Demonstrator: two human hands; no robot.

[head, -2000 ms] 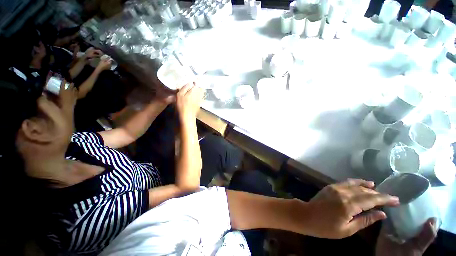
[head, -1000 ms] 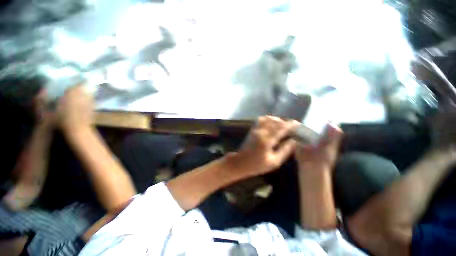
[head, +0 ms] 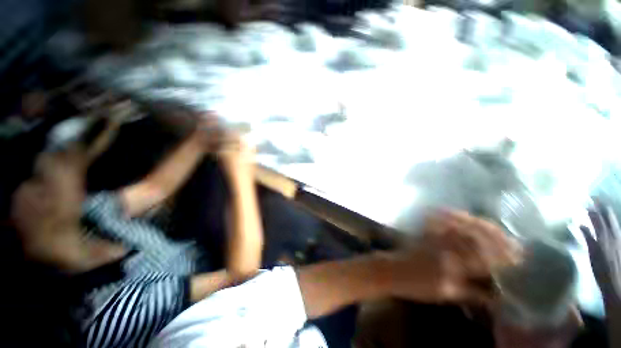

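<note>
A white cylinder (head: 541,280) is at the lower right, its grey opening facing me, blurred. My right hand (head: 534,334) holds it from below, mostly cut off by the bottom edge. My left hand (head: 466,262) is beside the cylinder on its left, fingers pointing towards its rim. Motion blur hides whether the left fingertips touch or pinch the rim.
The glaring white table (head: 381,153) has a brown wooden edge (head: 333,211). Blurred white cylinders lie across its far side and near right. A neighbour in a striped top (head: 129,306) sits at left, arms at the table edge. Another person's hand (head: 604,255) is at far right.
The view swung to the right and down, then back left. The cylinder stays with my right hand, now at the lower right of the picture again. My left hand stays close to it.
</note>
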